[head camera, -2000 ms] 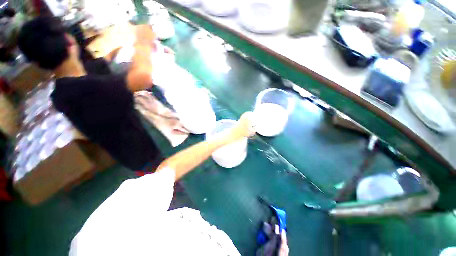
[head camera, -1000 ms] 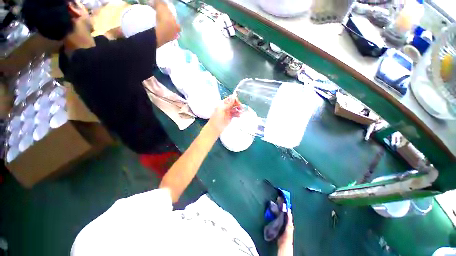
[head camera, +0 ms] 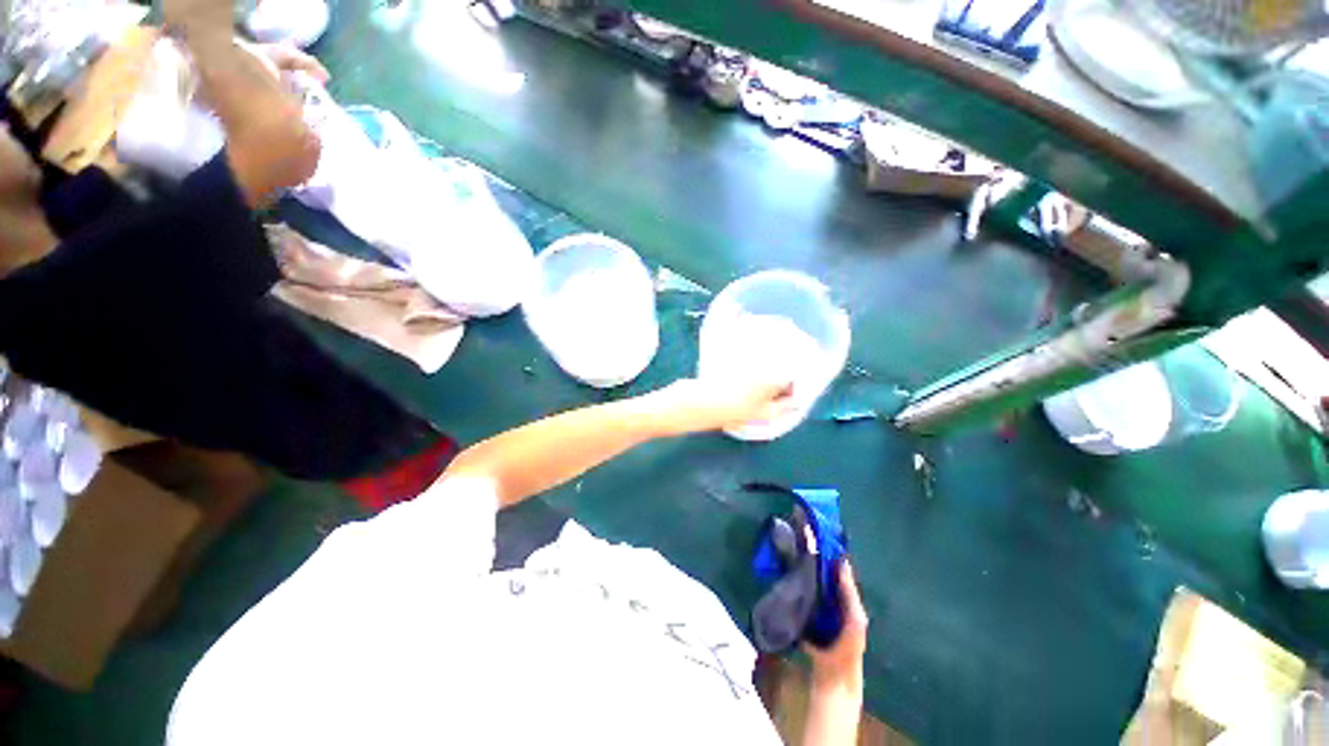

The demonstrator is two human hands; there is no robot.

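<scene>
My left hand [head camera: 761, 402] is on the near side of a clear plastic housing with a white base [head camera: 773, 350], its fingers at the wall. The housing is on the dark green bench, open end up. A second housing [head camera: 595, 313] is close to its left. My right hand [head camera: 850, 619] holds a blue and dark grey wiping cloth [head camera: 802, 571] low in front of me. A thin dark point sticks out of the cloth towards the left.
A coworker in black [head camera: 190, 313] works at the left, beside a beige cloth [head camera: 365, 299] and a row of housings. A green-framed shelf [head camera: 933, 73] runs above the bench. More housings [head camera: 1115, 408] lie at the right, near a cardboard sheet with yellow pad [head camera: 1224, 678]. A carton [head camera: 110, 561] is lower left.
The housing at my left hand, tilted on its side above the bench a second ago, is now upright, lower and nearer. The view has shifted right. My right hand still holds the cloth.
</scene>
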